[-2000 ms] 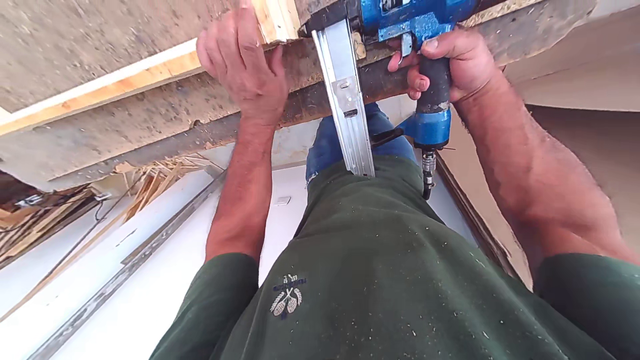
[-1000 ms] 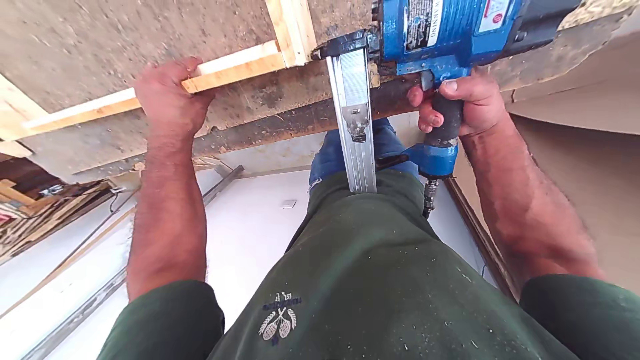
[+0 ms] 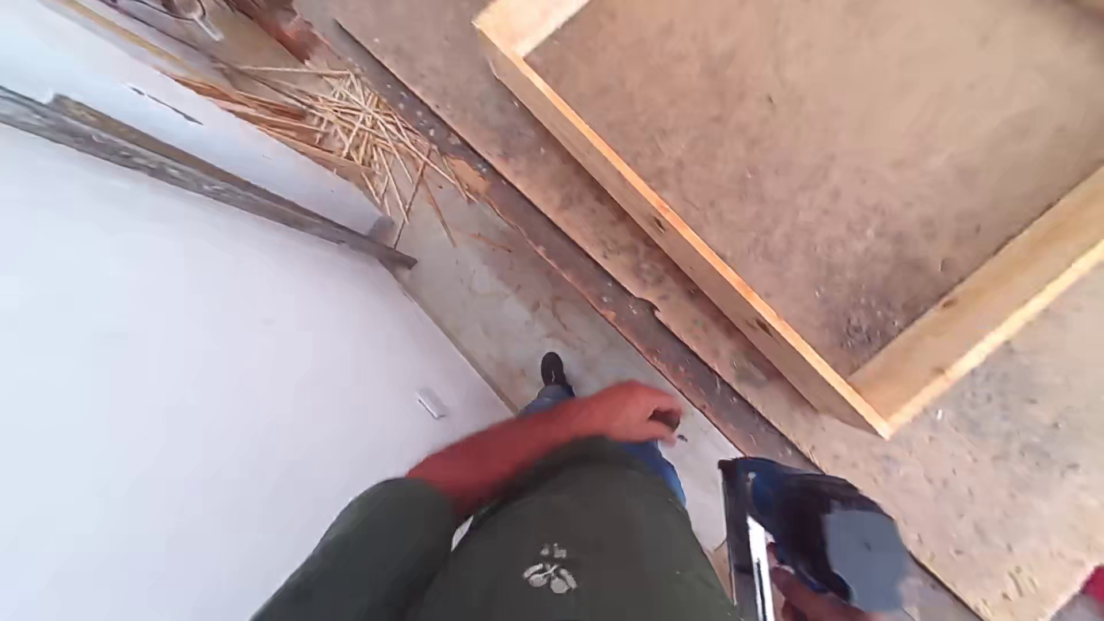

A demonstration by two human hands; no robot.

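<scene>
My left hand (image 3: 640,412) is in front of my waist with its fingers curled; a small dark thing shows at the fingers, too blurred to name. At the lower right, my right hand (image 3: 811,601) is on a blue pneumatic nail gun (image 3: 811,526), partly cut off by the view's bottom edge. The gun, blurred, is beside the worktable's edge, apart from the wooden frame. This frame of pale boards (image 3: 733,289) lies on the worn worktable (image 3: 1000,492), one corner pointing toward the gun.
Thin wood strips (image 3: 354,121) lie in a heap at the upper left. A grey weathered board (image 3: 216,185) runs against the white surface (image 3: 216,371) on the left. The table's dark edge (image 3: 604,297) crosses the view diagonally. Something red (image 3: 1094,586) shows at the lower right corner.
My left hand has let go of the wooden frame and moved in front of my waist. The nail gun has moved away from the frame's boards. The view has turned strongly.
</scene>
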